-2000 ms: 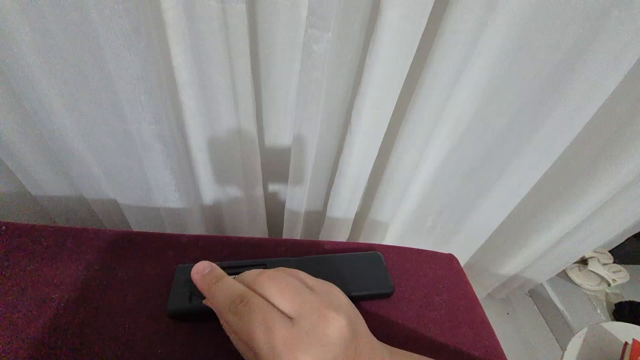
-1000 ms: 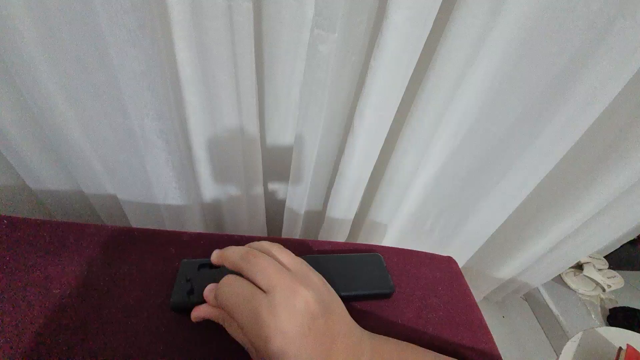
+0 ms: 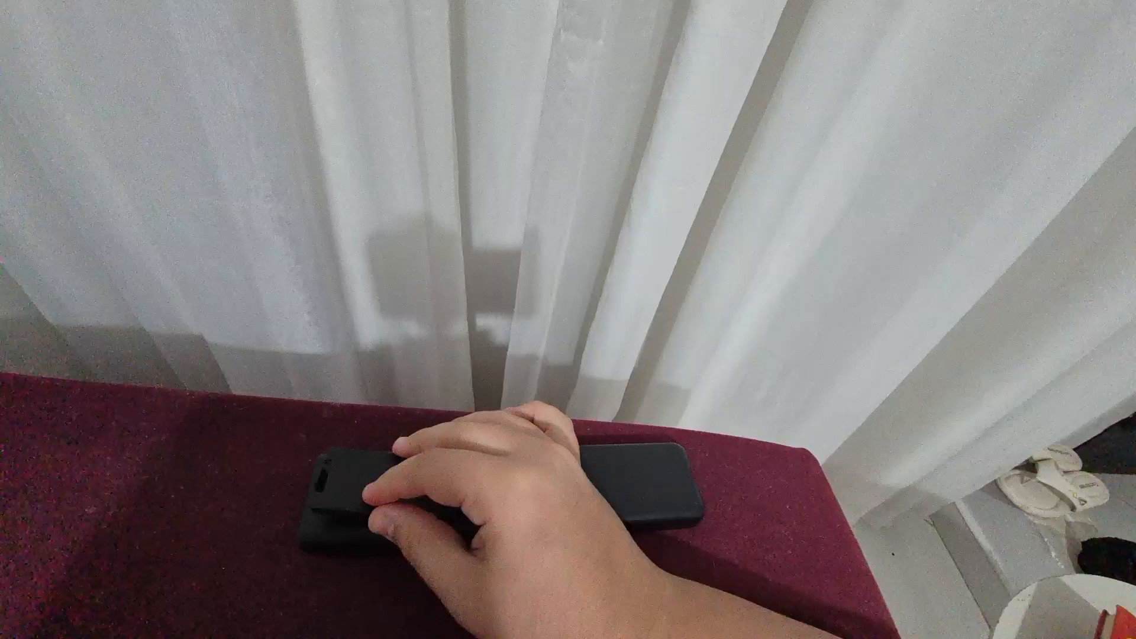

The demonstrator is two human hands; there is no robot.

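A long black plastic device [image 3: 643, 484] lies flat on a maroon fabric surface [image 3: 222, 479], near its back edge. Over the middle of it is my right hand [image 3: 524, 506], palm down. Its thumb and fingers pinch a flat black part [image 3: 346, 475] at the device's left end, which appears slightly raised and has a small slot in it. My palm hides the middle of the device. My left hand does not show.
White curtains [image 3: 754, 222] hang right behind the maroon surface, with a shadow on them. At the right, white sandals [image 3: 1052, 484] rest on a grey step, and a round white table [image 3: 1034, 612] holds something red.
My thumb and fingers have shifted along the device's left part, and the black part there now sits raised and askew under them. The device has hardly moved.
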